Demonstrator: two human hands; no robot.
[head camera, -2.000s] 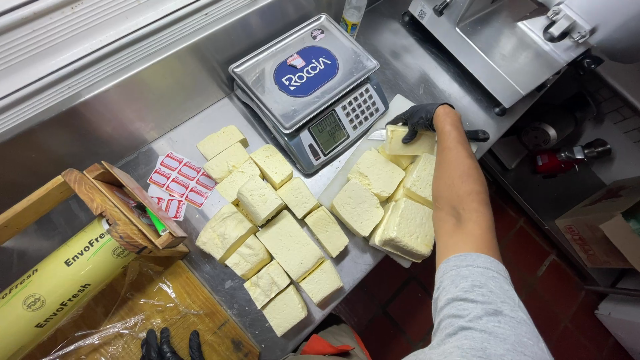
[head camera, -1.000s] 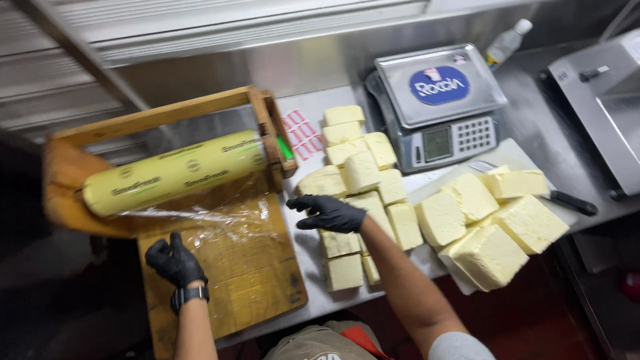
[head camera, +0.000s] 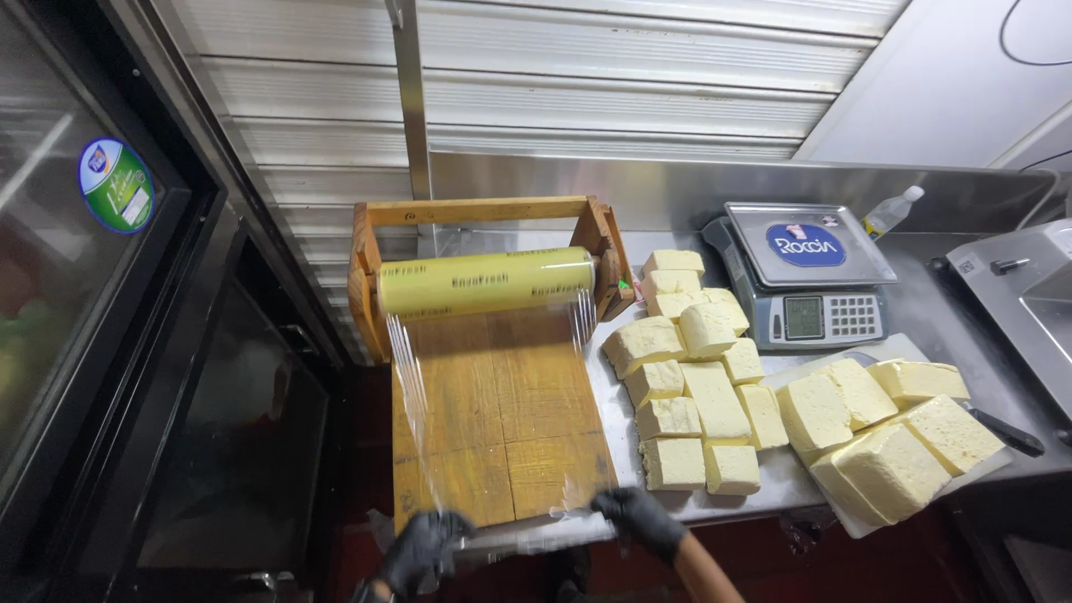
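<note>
Both hands wear black gloves. My left hand grips the left front corner of a sheet of clear plastic wrap. The opposite front corner is pinched by my right hand. Stretched between them, the sheet runs back over a wooden board to a yellow film roll in a wooden dispenser. To the right of the board, pale cheese blocks stand close together on the metal table. Larger cheese blocks sit on a white cutting board farther right.
A digital scale stands behind the cheese, with a plastic bottle at its back right. A knife with a black handle lies by the larger blocks. A metal machine is at the right edge, and a dark glass-fronted cabinet at the left.
My right hand has left the larger cheese blocks, where it was two seconds ago. Both hands have taken hold of the plastic wrap and drawn it forward over the board. The view has swung left.
</note>
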